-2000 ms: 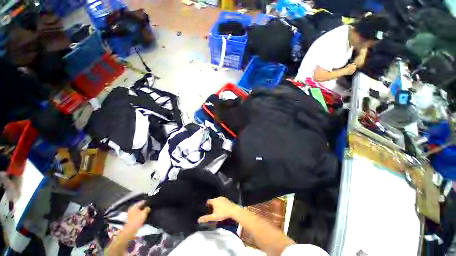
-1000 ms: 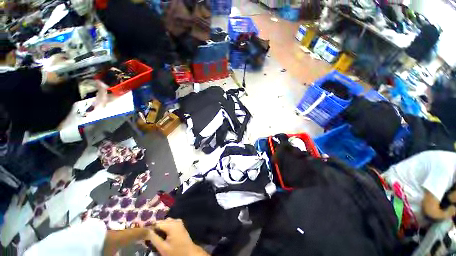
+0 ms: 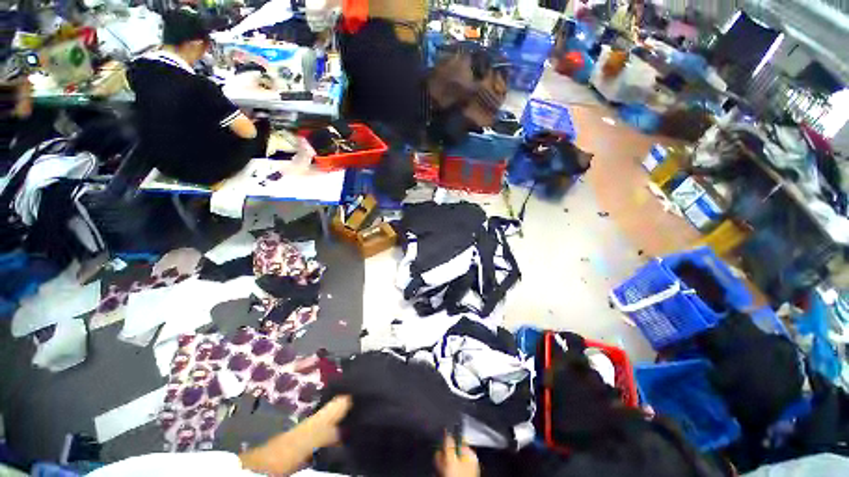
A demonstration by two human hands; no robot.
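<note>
A black garment [image 3: 396, 419] is bunched up at the bottom centre, blurred. My left hand [image 3: 328, 421] is closed on its left side. My right hand [image 3: 457, 460] is at its lower right edge, partly cut off by the frame's bottom, with fingers against the cloth. The fingertips of both hands are hidden or blurred. Black-and-white garments [image 3: 484, 365] lie in a heap just beyond the black garment, and a second such heap [image 3: 456, 256] lies on the floor further off.
A red crate [image 3: 636, 380] and dark cloth are at the right, with blue crates [image 3: 684, 410] beyond. Printed fabric pieces [image 3: 247, 359] and white pieces [image 3: 60, 303] lie on the floor at left. A person in black [image 3: 186, 112] sits at a table at the upper left.
The view has swung left, bringing the seated person and more floor into sight. The white machine table at right has left the view. Both hands now show at the black garment; one second ago only one clearly showed.
</note>
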